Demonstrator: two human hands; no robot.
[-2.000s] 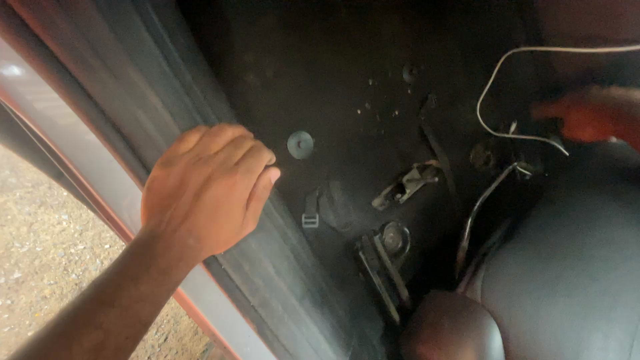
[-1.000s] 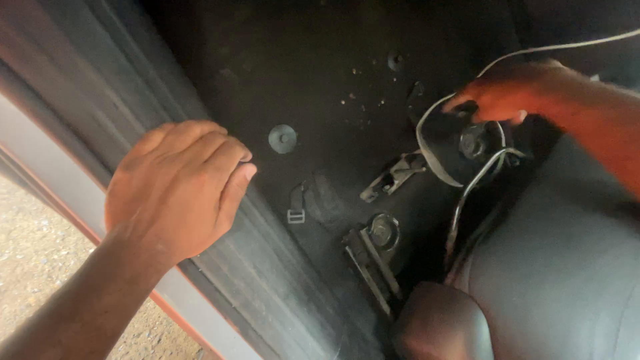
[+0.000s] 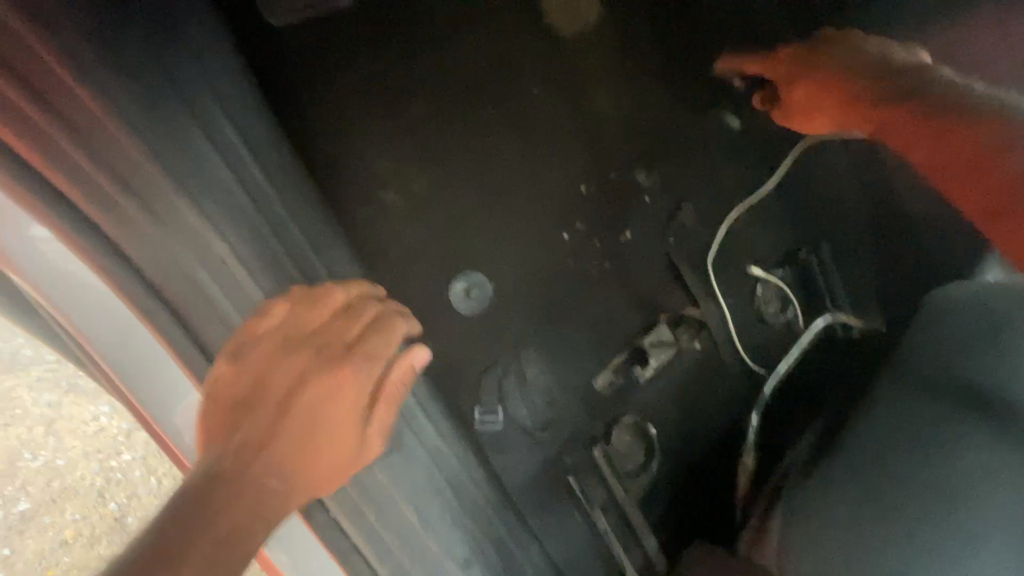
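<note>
My left hand [image 3: 312, 384] rests with curled fingers on the dark door sill trim [image 3: 432, 464] of a vehicle. At the upper right, my right hand [image 3: 824, 84] is over the dark floor, thumb and fingers bent; blur hides whether anything is between them. Below it a thin white cable [image 3: 712, 248] curves down across the floor, its upper part passing by the wrist. A metal bar [image 3: 780, 376] stands beside the black seat [image 3: 912, 448]. A round grey disc [image 3: 470, 293] lies on the floor carpet [image 3: 480, 176], just right of my left hand.
Metal brackets [image 3: 648, 352] and a seat rail [image 3: 620, 496] with a round part [image 3: 632, 444] are on the floor. A small buckle [image 3: 489, 417] lies near the sill. Small debris [image 3: 626, 235] is scattered about. Gravelly ground [image 3: 56, 448] shows outside at the lower left.
My right hand came in from the right edge to the cable near the brackets, then moved up and away from them. The cable's curve has changed. My left hand stays on the sill.
</note>
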